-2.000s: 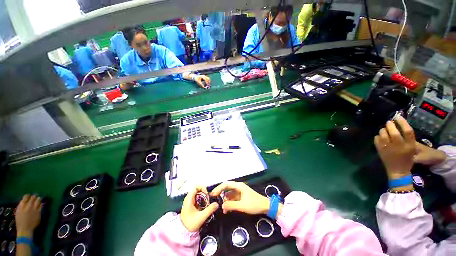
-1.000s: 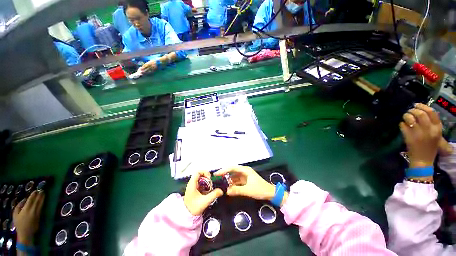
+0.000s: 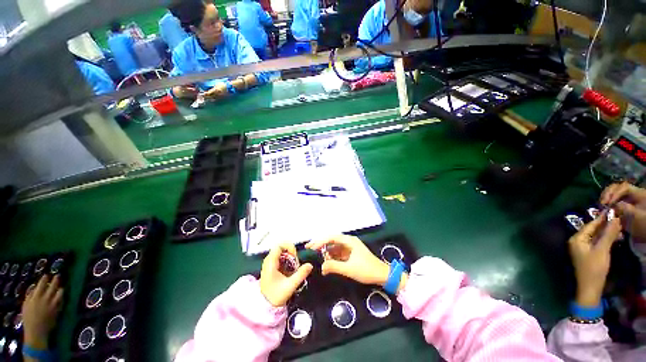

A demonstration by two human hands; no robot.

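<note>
My left hand [image 3: 281, 274] holds a round watch head [image 3: 288, 262] with a reddish inside between thumb and fingers. My right hand [image 3: 347, 261], with a blue band at the wrist, holds another small round watch head [image 3: 326, 251] at its fingertips, partly hidden by the fingers. The hands are a little apart, above the black foam tray [image 3: 361, 336]. Silver-rimmed watch heads [image 3: 343, 314] sit in the tray's front row, and one sits at its back right. My hands and sleeves hide part of the tray.
A clipboard with white sheets [image 3: 312, 212], pens and a calculator [image 3: 283, 159] lies behind the tray. A part-empty tray [image 3: 209, 173] and a fuller tray [image 3: 113, 276] stand left. Neighbours' hands work at far left and right. A black fixture [image 3: 567, 134] stands at right.
My hands have moved slightly apart, each still holding a watch head. The right neighbour's hands have lowered. The view has tilted down since the first frame.
</note>
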